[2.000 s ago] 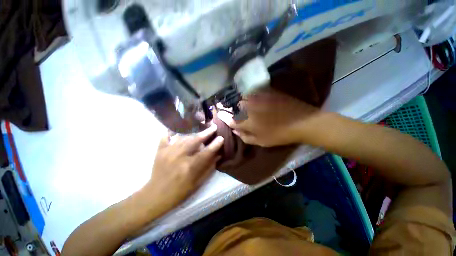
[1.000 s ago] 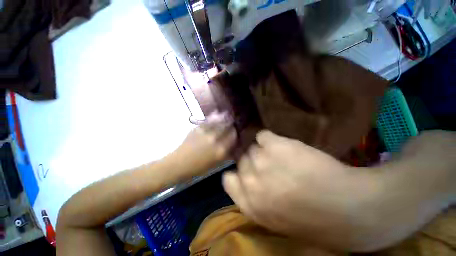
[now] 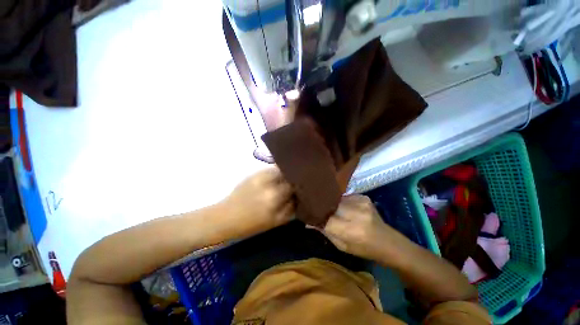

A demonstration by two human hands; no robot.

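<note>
A dark brown garment piece (image 3: 375, 105) lies under and right of the machine head and runs down to the table's front edge. A flat brown strip-like part (image 3: 304, 166) of the cloth hangs toward me. My left hand (image 3: 267, 198) holds its lower left side. My right hand (image 3: 353, 223) holds its lower end, just off the table edge. Some fingertips are hidden by the cloth. The presser foot and needle area (image 3: 289, 95) is at the cloth's upper end, brightly lit. The white sewing machine head (image 3: 254, 38) stands above it.
A brown garment heap (image 3: 38, 51) lies at the table's far left. A green mesh basket (image 3: 524, 216) with red, pink and brown pieces stands at right. A blue basket (image 3: 202, 282) is below the table edge. Cables (image 3: 547, 76) lie at the far right. A red object (image 3: 57, 276) is at lower left.
Both hands have moved from the needle area down toward me to the table's front edge. The cloth has been drawn toward me, its flat strip now showing. The view has shifted, showing more of the green basket.
</note>
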